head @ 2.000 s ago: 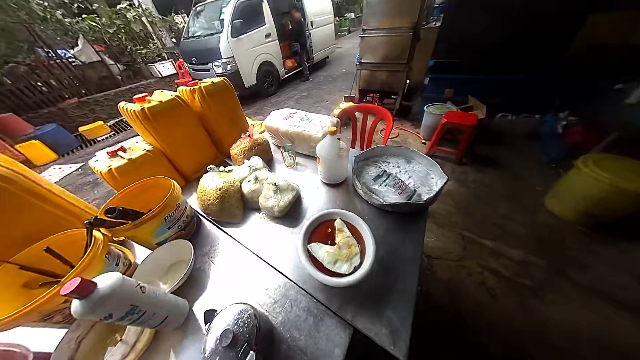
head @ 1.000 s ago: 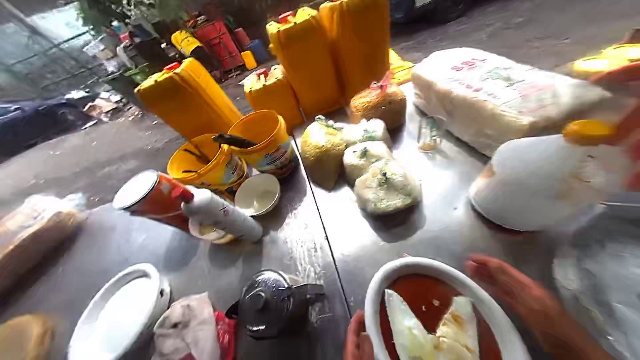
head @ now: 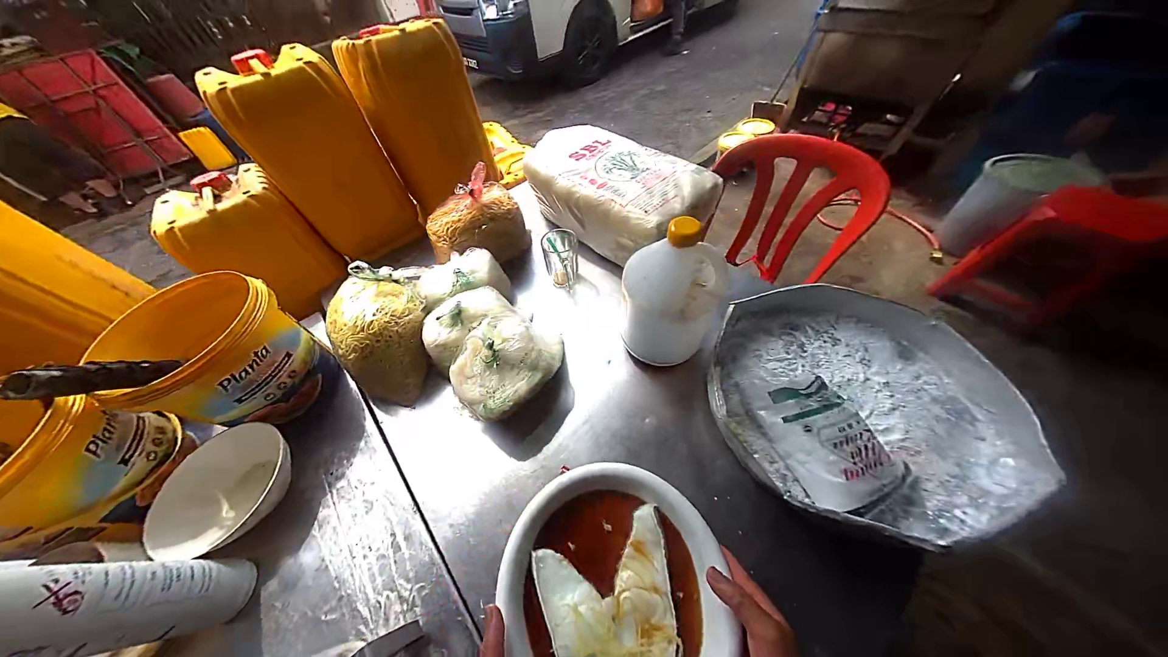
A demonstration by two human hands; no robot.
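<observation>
A white bowl (head: 602,481) holds red-brown liquid with white, yellow-stained pieces lying in it, at the bottom centre of the view. My left hand (head: 493,631) shows only as fingertips at the bowl's left side. At its right side my right hand (head: 750,610) has its fingers against the outer wall. Both hands hold the bowl between them, low over the steel table (head: 630,420). Its lower edge and most of my left hand are cut off by the frame.
Tied bags of noodles (head: 376,338), a white jug (head: 671,301) and a drinking glass (head: 559,258) stand beyond the bowl. A metal basin (head: 931,383) with white powder and a packet is at right. Yellow tubs (head: 196,338), a white bowl (head: 219,493) and yellow jerrycans (head: 310,146) are at left.
Two seconds ago no hands showed and the bowl stood on the table. One second ago both hands were beside it; now they are against its sides. The view has swung about.
</observation>
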